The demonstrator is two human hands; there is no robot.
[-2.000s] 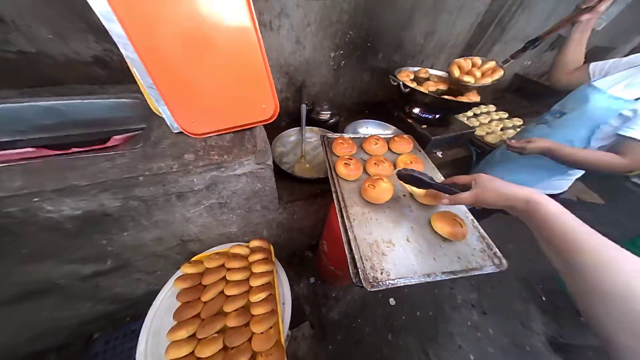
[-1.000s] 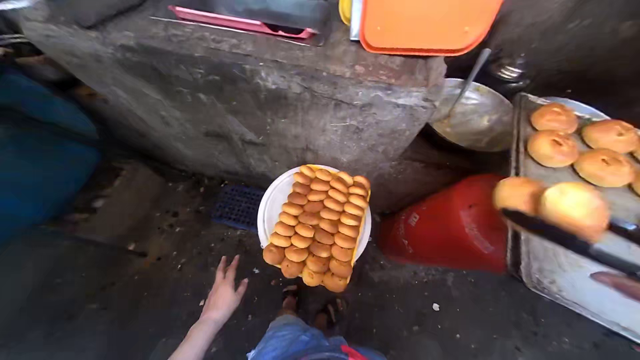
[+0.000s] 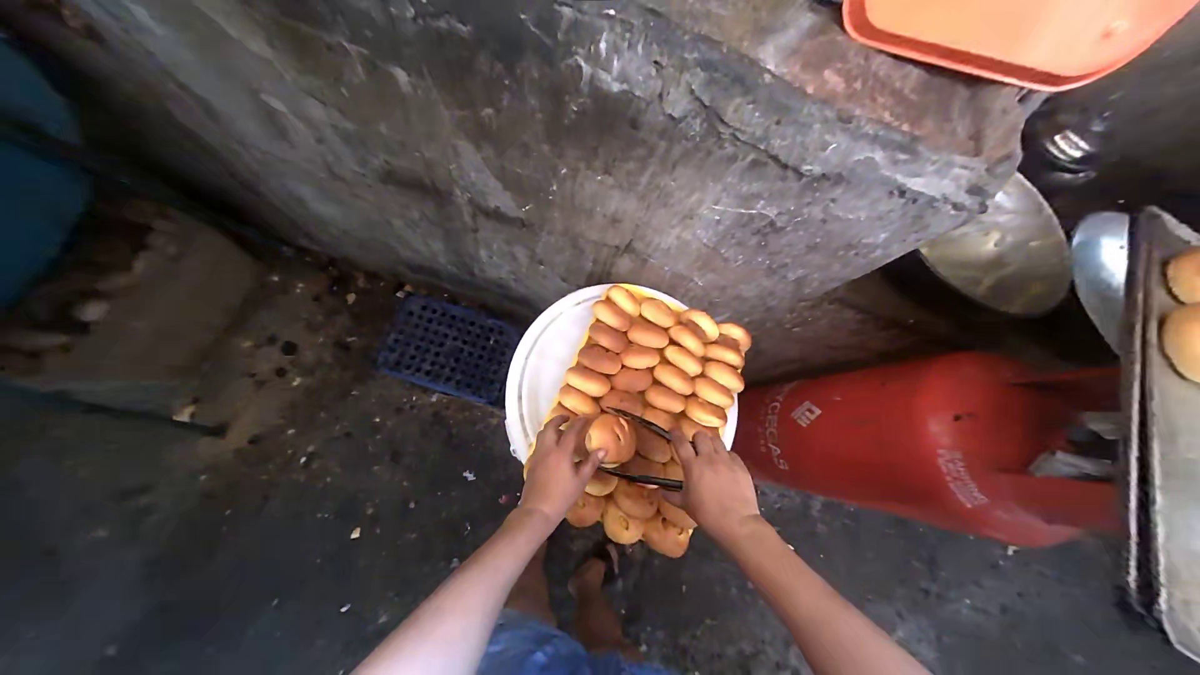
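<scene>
Rows of golden baked buns (image 3: 673, 378) lie on a yellow tray, which rests on a round white stool or lid (image 3: 541, 361). My left hand (image 3: 555, 473) has its fingers around the left side of a round bun (image 3: 610, 439) above the rows. My right hand (image 3: 714, 483) grips dark tongs (image 3: 647, 480) from the right; their arms are spread and reach toward that same bun. Whether the tongs touch it is not clear. Larger round buns (image 3: 635, 500) lie at the near end of the tray, partly under my hands.
A red gas cylinder (image 3: 872, 441) lies or leans right of the tray. Metal baking trays (image 3: 1177, 469) with buns stand at the far right. Beyond are a concrete block (image 3: 600, 159), a metal pan (image 3: 1008, 248) and an orange tray (image 3: 1031, 33). A blue perforated crate (image 3: 448, 349) sits at left.
My right hand has brought the tongs from the baking tray to the bun rows. My left hand, apart from the buns a second ago, now holds one. The view has swung left and down.
</scene>
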